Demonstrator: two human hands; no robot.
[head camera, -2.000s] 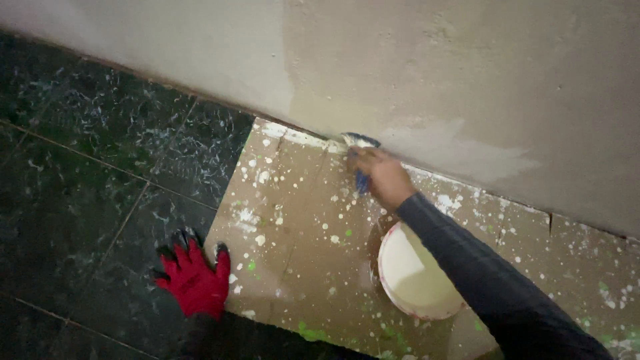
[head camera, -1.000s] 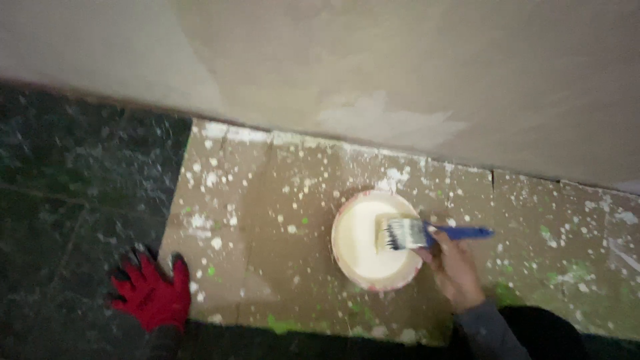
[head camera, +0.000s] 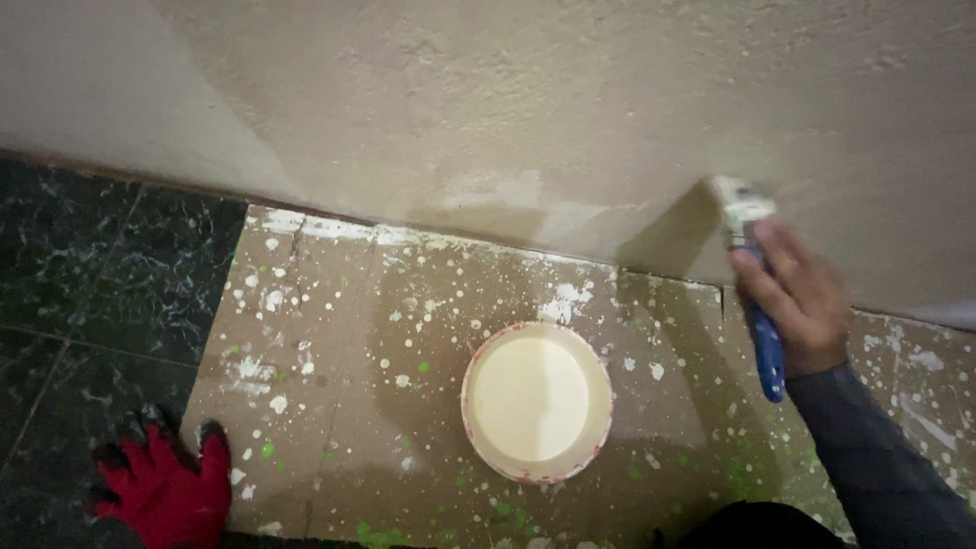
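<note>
My right hand, bare below a dark sleeve, grips the blue handle of a paintbrush. The brush's pale, paint-coated bristles are up against the lower part of the wall, a little blurred. Left of that hand, a round tub of cream paint with a stained rim rests on a paint-spattered cardboard sheet. At the lower left my left hand, in a red glove with dark fingertips, is spread flat over the dark tiles and the cardboard's edge, holding nothing.
Dark marbled floor tiles lie left of the cardboard. The cardboard's far edge runs along the foot of the wall, with a slit near the brush. A dark rounded shape shows at the bottom edge.
A second ago the brush was in the paint tub; my right hand has since lifted it away to the wall on the right. My left hand stays spread at the lower left.
</note>
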